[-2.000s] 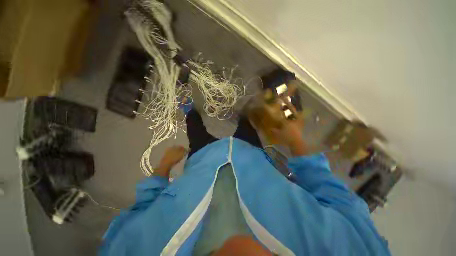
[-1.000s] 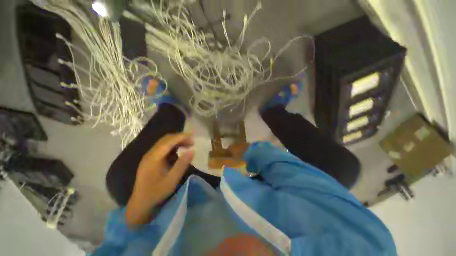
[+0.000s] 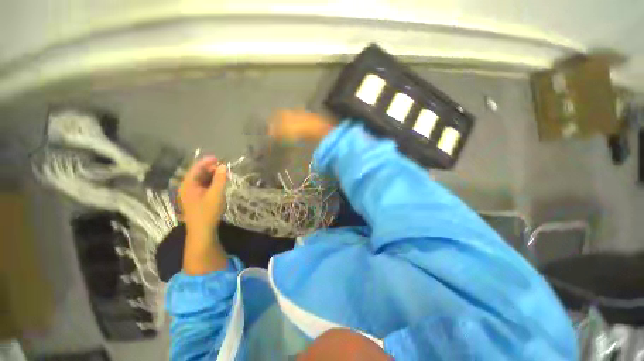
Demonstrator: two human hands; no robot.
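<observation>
A black phone tray lies tilted on the grey floor near the wall, with several phones showing pale label panels in a row. A tangled bundle of thin white charging cables lies on the floor in front of me. My left hand is raised at the bundle's left side, fingers curled together near the cable ends; whether it pinches a plug is unclear. My right hand is blurred, just left of the tray and above the bundle; its fingertips and anything in them cannot be made out.
More white cables fan out at the left. A black tray with dark slots lies at the lower left. A brown cardboard box stands at the upper right by the wall. A chair's tube frame and dark seat are at the right.
The view has turned, so the wall now runs across the top. My right hand has moved from the small brown stool-like object to beside the phone tray. My left hand has moved to the cable bundle.
</observation>
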